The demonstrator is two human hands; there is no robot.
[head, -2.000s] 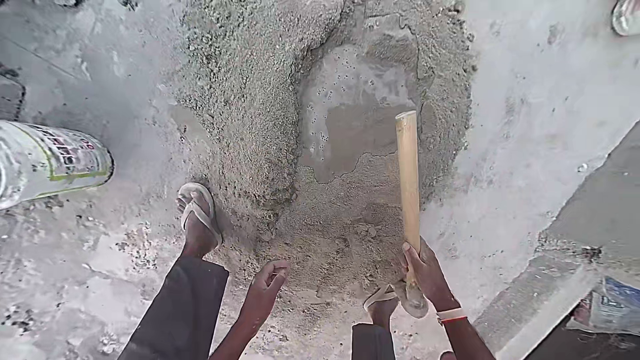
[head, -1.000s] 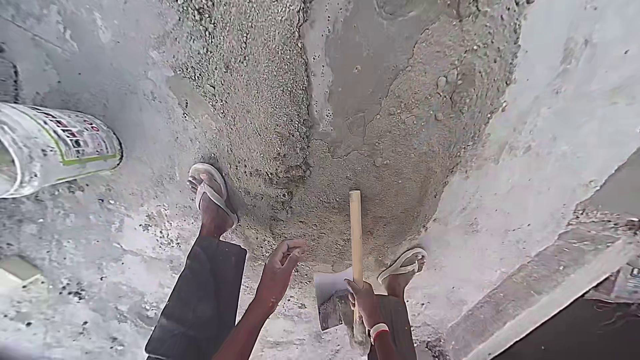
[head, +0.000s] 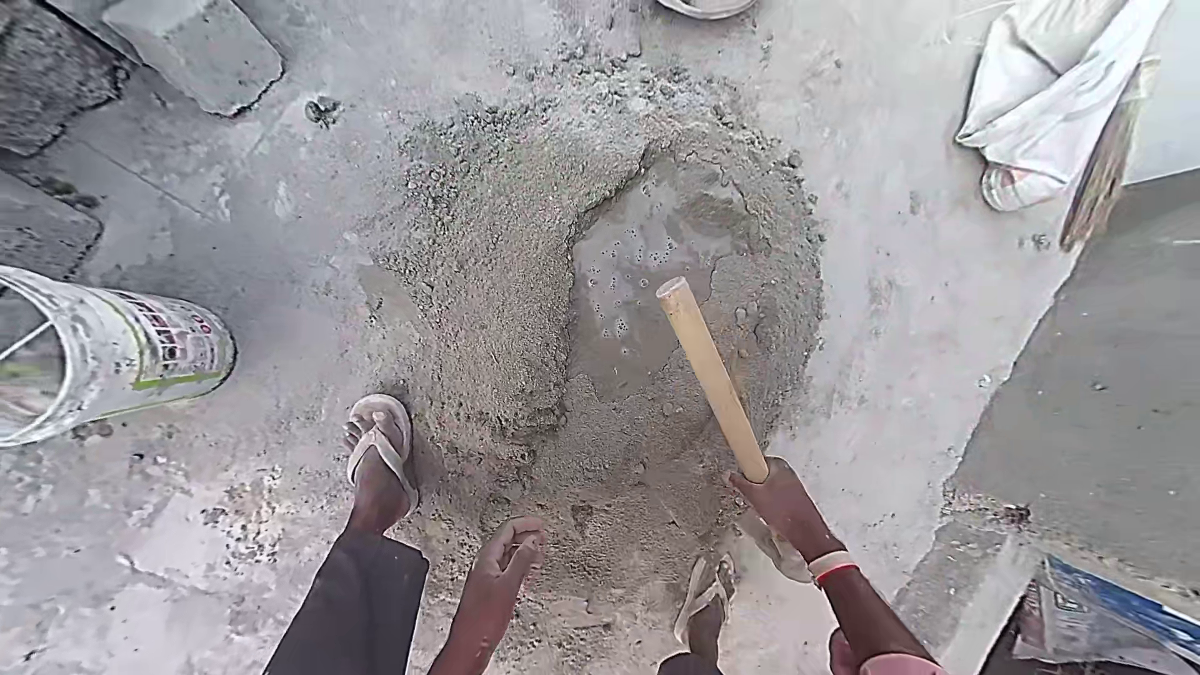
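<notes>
My right hand [head: 778, 497] grips a pale wooden handle [head: 714, 380], whose free end points up over the mortar heap. Below that hand a rounded grey tool blade [head: 776, 548] shows partly, mostly covered by the hand and wrist. My left hand [head: 506, 562] holds nothing, its fingers slightly curled and the thumb apart, above the near edge of the heap. The heap of wet grey mortar [head: 487, 309] lies on the floor around a shallow pool of cloudy water [head: 619, 309] with bubbles. My feet in flip-flops stand on either side of its near end.
A white plastic bucket [head: 169, 352] lies on its side at the left. Concrete blocks [head: 197, 56] are at the upper left. A white sack [head: 1041, 103] rests at the upper right, a pan rim [head: 708, 7] at the top edge. A low concrete ledge [head: 975, 581] and a printed bag [head: 1106, 619] are lower right.
A second ago the flat blade showed beside my right hand near my feet; now the handle reaches out over the heap and the blade is mostly hidden. The view has shifted.
</notes>
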